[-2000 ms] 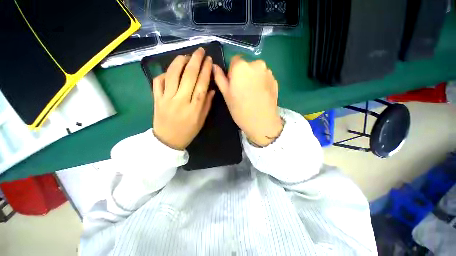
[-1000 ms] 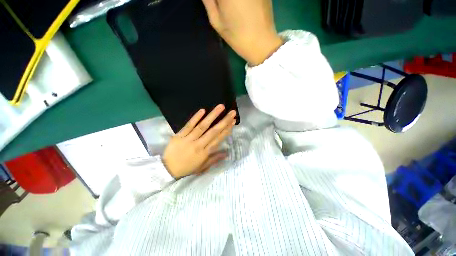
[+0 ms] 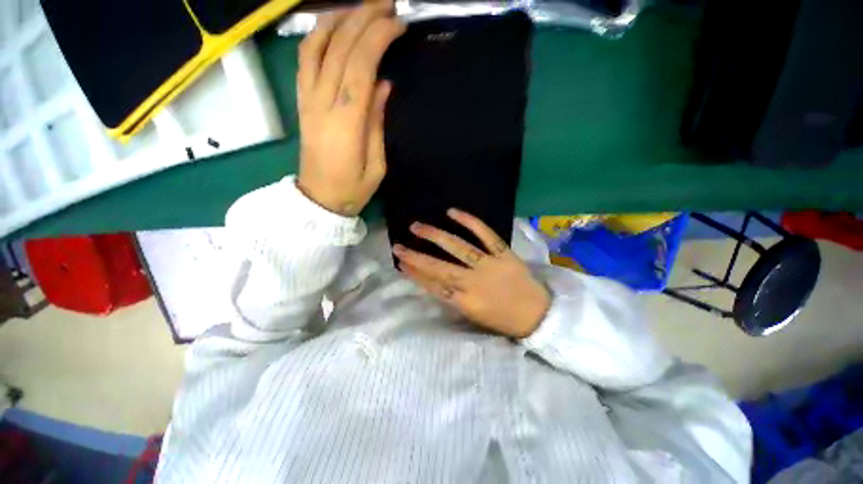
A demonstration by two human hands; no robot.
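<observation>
A black phone case (image 3: 454,142) lies with its plain side up at the green bench's front edge, its near end reaching over my lap. My left hand (image 3: 345,109) lies along the case's upper left edge, fingers at its top left corner. My right hand (image 3: 478,274) lies with its fingers flat on the near end of the case. Neither hand visibly closes around the case; the fingertips at the top left are partly cut off by the picture's edge.
Black skins with yellow edges (image 3: 151,57) lie on a white gridded tray (image 3: 251,95) at left. A clear plastic sheet (image 3: 606,17) is at the back. Dark cases (image 3: 804,85) stand at right. Below the bench are a blue bin (image 3: 625,255), a round stool (image 3: 778,285) and a red object (image 3: 90,272).
My left hand has moved from the near end to the top left of the case. My right hand has come down from the upper right to the near end. The case has turned more upright.
</observation>
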